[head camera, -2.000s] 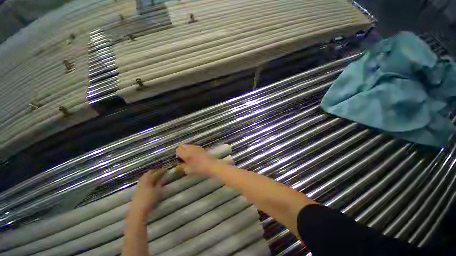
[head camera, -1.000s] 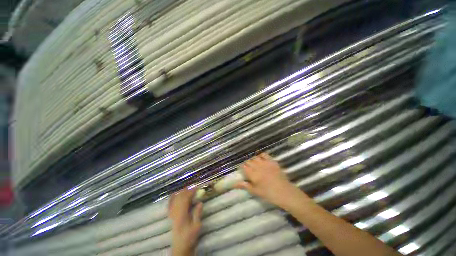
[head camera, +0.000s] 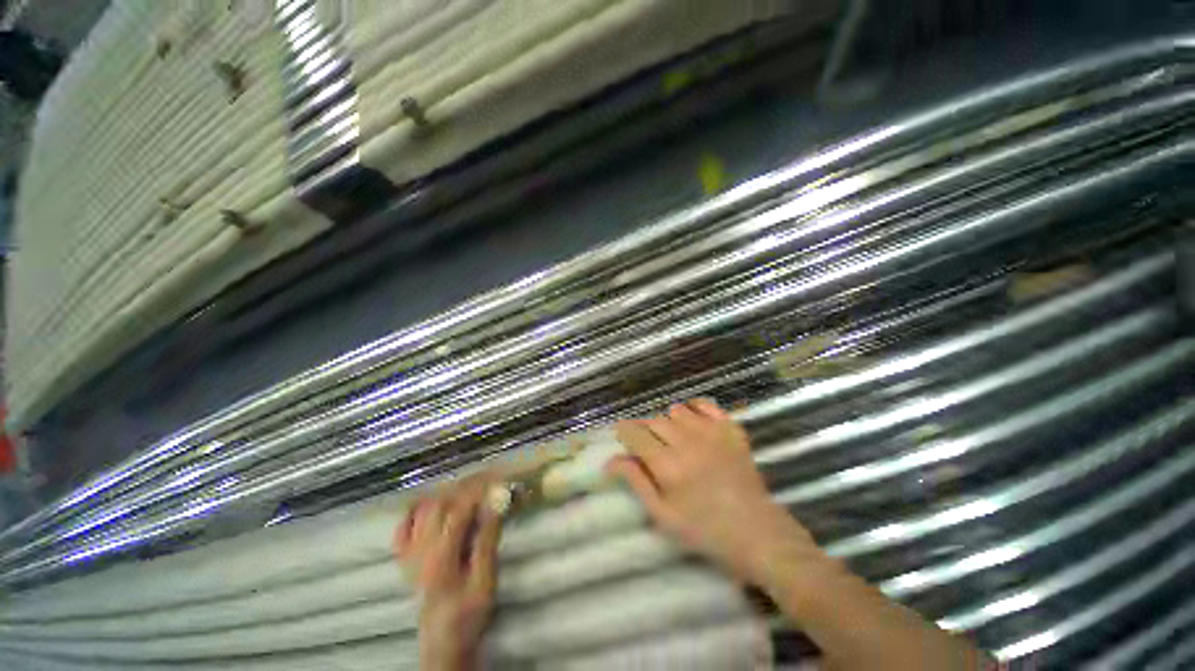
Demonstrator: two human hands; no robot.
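White cloth (head camera: 590, 564) lies in long parallel ridges over the tubes at the lower middle. My left hand (head camera: 452, 557) is on the cloth's top ridge, fingers curled over its far edge. My right hand (head camera: 701, 485) grips the same ridge near the cloth's right end, fingers over the top and thumb on the near side. A small clip (head camera: 518, 493) sits on the ridge between my hands, touching the cloth; its details are blurred. Bare shiny metal tubes (head camera: 970, 511) run on to the right of the cloth.
More bare tubes (head camera: 550, 321) run along the far side of my rack. Beyond a dark gap (head camera: 498, 249) stands a neighbouring rack (head camera: 511, 98) covered in cream cloth, with a shiny bare strip (head camera: 319, 92) and several clips. A small red thing shows at the left edge.
The view has swung, and the teal cloth at the right has left the picture. Both hands stay on the top ridge; my right hand has shifted right along it, away from the clip.
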